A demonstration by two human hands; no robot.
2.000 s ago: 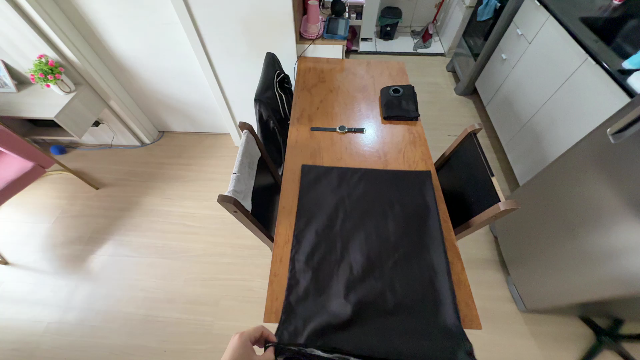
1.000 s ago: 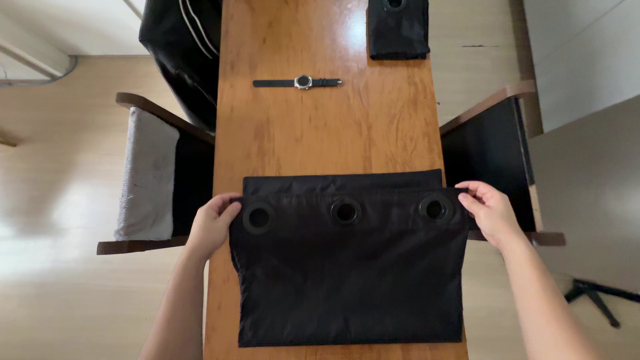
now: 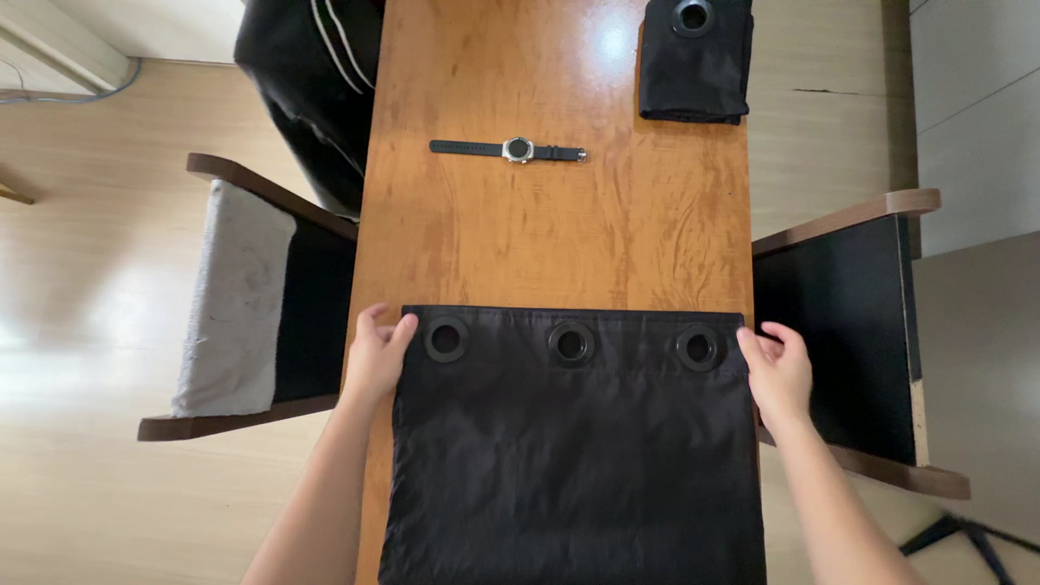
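Observation:
A black eyelet curtain (image 3: 573, 471) lies folded flat over the near part of the wooden table (image 3: 561, 236), its three ringed eyelets in a row along the far edge. At its far left corner is my left hand (image 3: 378, 349), thumb against the fabric edge. My right hand (image 3: 777, 366) is at the far right corner, thumb tip at the edge and fingers curled. Whether either hand pinches the cloth cannot be told. Beyond it, a wristwatch with a dark strap (image 3: 517, 149) lies stretched out. A smaller folded black cloth with an eyelet (image 3: 695, 73) rests at the table's far right.
Left of the table stands a chair with a pale cloth (image 3: 236, 301) over its back; another chair (image 3: 837, 333) is on the right. Black fabric with white stripes (image 3: 309, 97) hangs at the upper left. Dark legs of a stand (image 3: 959, 532) show at lower right.
The curtain's eyelet edge has moved away from me and now lies along the fold's far edge. Both hands moved with it. Two seconds ago the curtain lay spread longer, without visible eyelets.

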